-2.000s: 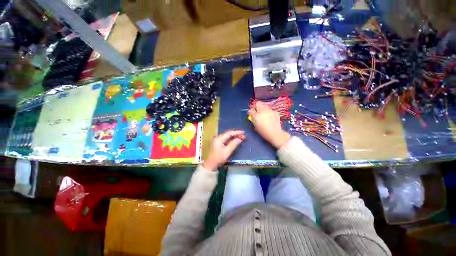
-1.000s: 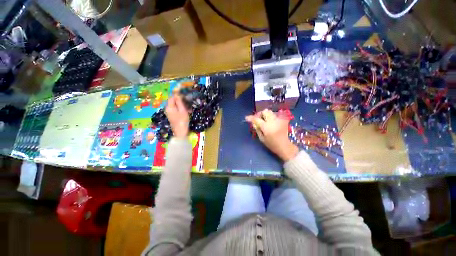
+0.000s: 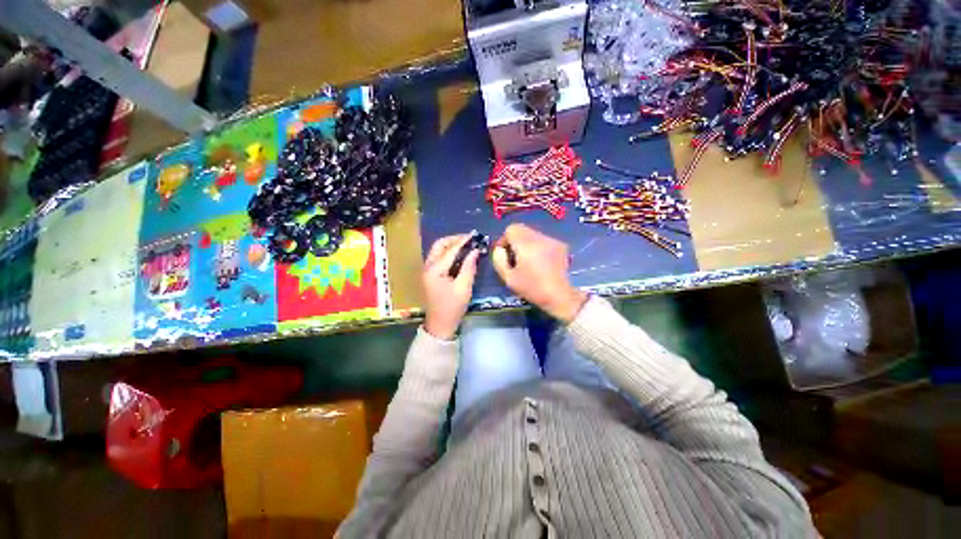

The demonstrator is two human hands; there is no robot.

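My left hand (image 3: 447, 286) holds a small round black part (image 3: 477, 242) between its fingertips, near the bench's front edge. My right hand (image 3: 533, 267) is just right of it with its fingers curled together; a small dark spot shows at its fingertips, and whether it holds a lead is too small to tell. Red lead wires (image 3: 533, 182) lie in a bundle just beyond my hands. Multi-coloured lead wires (image 3: 636, 210) lie right of them. Loose black round parts (image 3: 339, 174) are heaped on the patterned mat (image 3: 174, 226) at the left.
A pale bench machine (image 3: 535, 90) stands behind the red wires. A crumpled clear bag (image 3: 629, 53) and a tangled heap of wired assemblies (image 3: 806, 79) lie to its right. A carton (image 3: 295, 463) and a red plastic item (image 3: 158, 432) are below the bench at left.
My left hand has come back from the black heap with a black part. My right hand has left the red wires and moved beside it. The whole view has shifted.
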